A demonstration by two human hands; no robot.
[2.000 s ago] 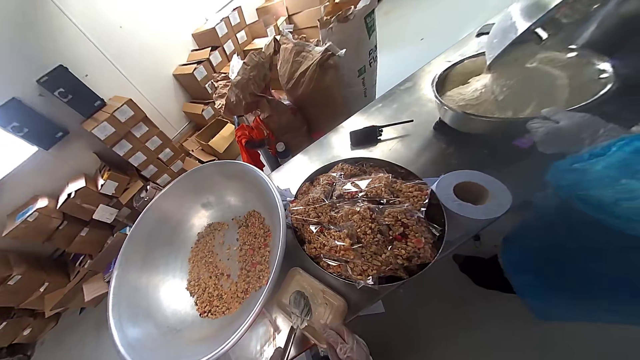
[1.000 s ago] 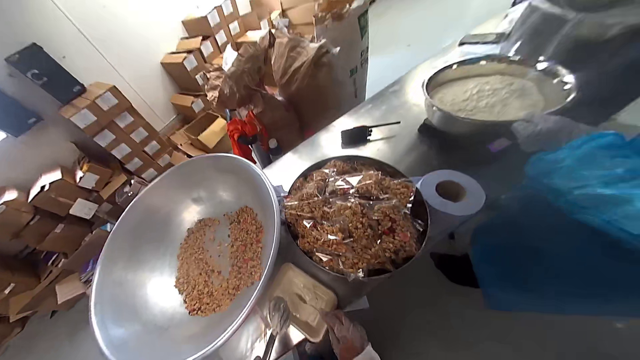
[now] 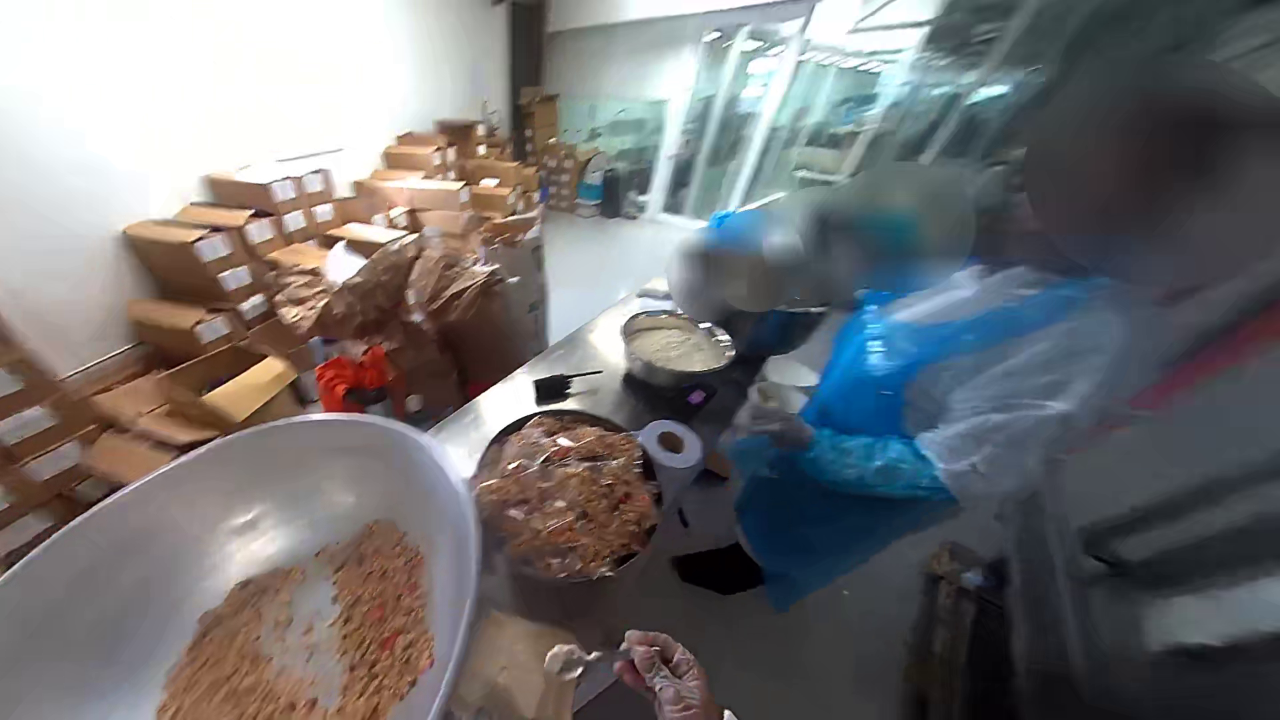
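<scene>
My right hand (image 3: 668, 672), in a clear plastic glove, holds the handle of a spoon (image 3: 578, 660) at the bottom centre. Pale stuff sits on the spoon's head, above the right side of a beige tray or container (image 3: 510, 665). Left of it, a wide metal bowl (image 3: 300, 450) holds a loose granola-like mix (image 3: 385, 600). Behind the tray stands a round pot (image 3: 655, 505) with bagged granola-like mix (image 3: 565, 495) up to its rim. My left hand is not in view.
A paper roll (image 3: 672, 443) stands beside the pot. Behind are a black brush or scraper (image 3: 553, 388) and a metal bowl of pale powder (image 3: 675, 345). A co-worker in a blue apron (image 3: 870, 400) holds a white cup at the table's right side. Cardboard boxes (image 3: 200, 260) are stacked at left.
The view has swung up and to the right, bringing in the co-worker's upper body. My right hand, beside the tray one second ago, now has the spoon in its fingers.
</scene>
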